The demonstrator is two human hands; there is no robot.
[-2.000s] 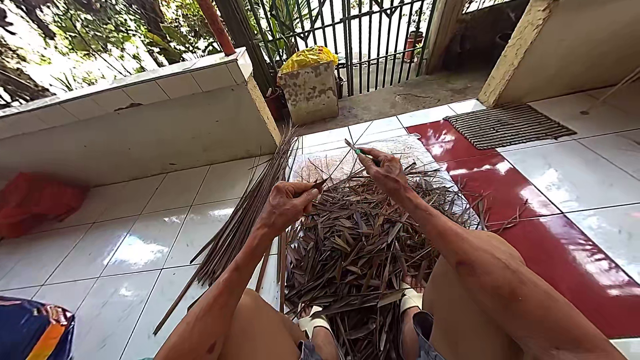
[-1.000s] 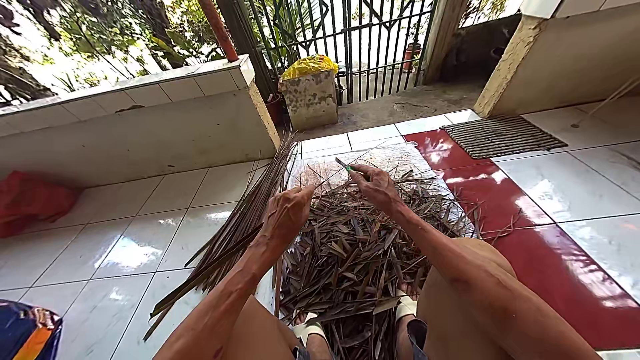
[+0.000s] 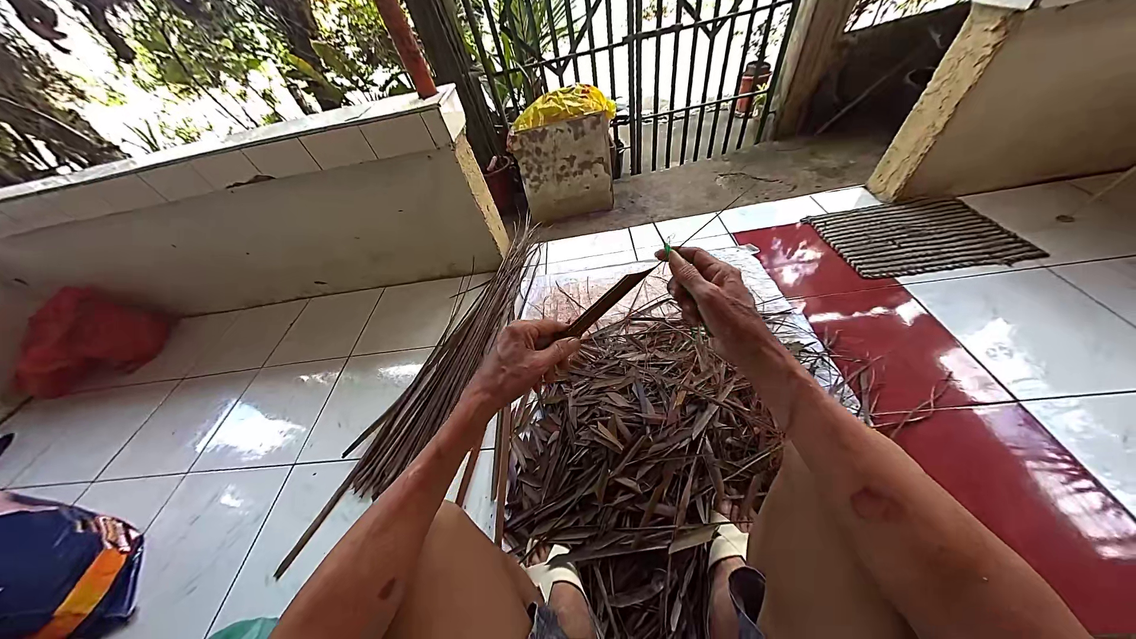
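Note:
My left hand [image 3: 524, 359] grips the lower end of a dry brown leaf strip [image 3: 608, 304], which slants up to the right. At its upper end, my right hand [image 3: 710, 288] pinches a small green-handled tool [image 3: 667, 248]; its blade cannot be made out. A thin dark rib sticks up past the right fingers. Below both hands lies a heap of dry leaf pieces [image 3: 621, 435] on a whitish sheet [image 3: 741, 257], reaching down between my feet. A bundle of long thin leaf ribs [image 3: 444, 382] lies left of the heap.
A low wall [image 3: 355, 222] runs along the left, with a red bag [image 3: 89, 337] by it. A dark blue package [image 3: 67, 568] lies lower left. Ahead are a concrete block [image 3: 564, 169] with yellow plastic on top and a metal gate [image 3: 657, 80]. A ribbed mat [image 3: 923, 238] lies right.
My hands have moved apart from where they were a second ago, and a broad leaf strip now shows stretched between them. The view has shifted slightly.

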